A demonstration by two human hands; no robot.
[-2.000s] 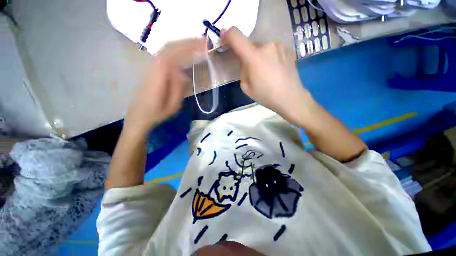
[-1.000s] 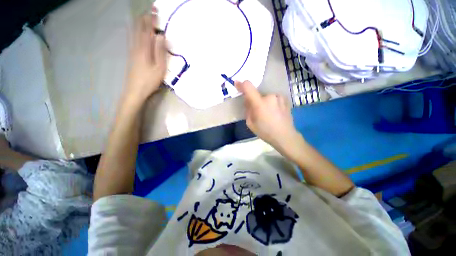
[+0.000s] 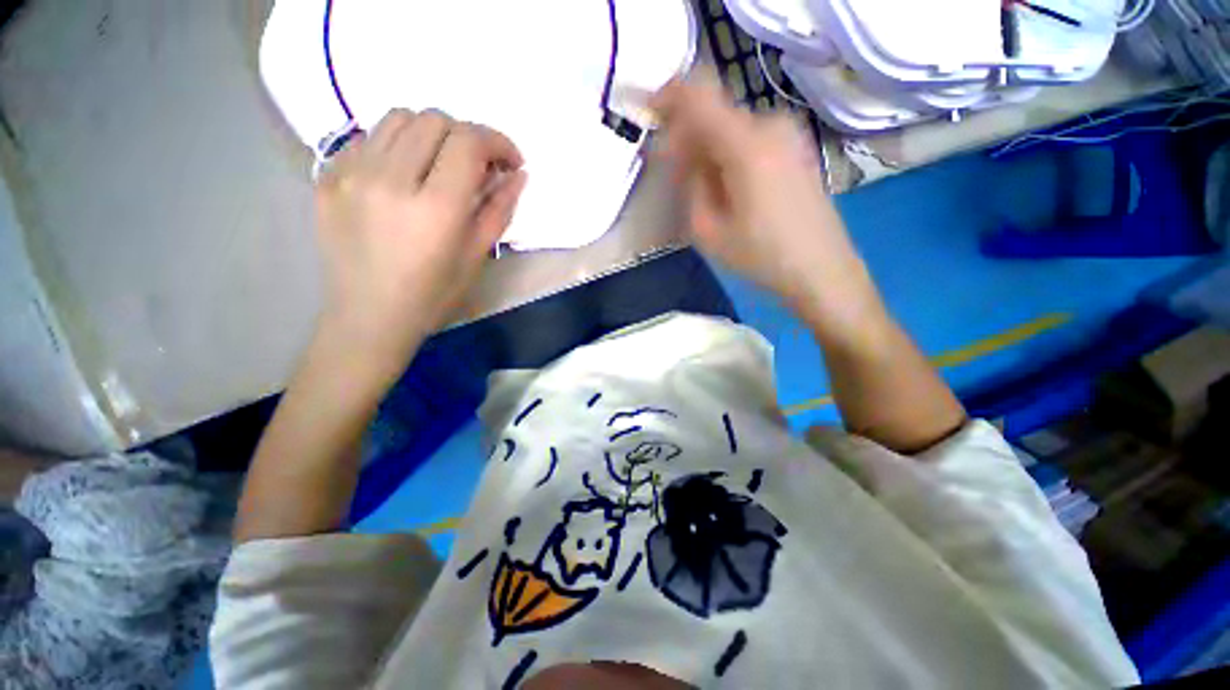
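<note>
The white housing panel (image 3: pixel 472 95) lies flat near the bench's front edge, cut off by the top of the picture. Dark wires (image 3: pixel 328 54) curve over it on both sides. A small dark connector (image 3: pixel 622 126) sits near its right edge. Another dark piece (image 3: pixel 337 140) shows at its left edge beside my left hand. My left hand (image 3: pixel 412 202) is over the panel's lower left, fingers curled; whether it holds anything is hidden. My right hand (image 3: pixel 749 175) is blurred at the panel's right edge, close to the connector; its grip is unclear.
Stacked white housings (image 3: pixel 890 61) with wires and cords are at the upper right. A dark perforated tray (image 3: pixel 735 61) lies between them and the panel. The grey bench (image 3: pixel 149 202) extends left. Patterned fabric (image 3: pixel 108 566) of another person shows at the lower left.
My left hand has moved from the panel's left side to its lower left. My right hand has moved slightly up and right. The dark tool seen at my right fingertips is no longer distinguishable.
</note>
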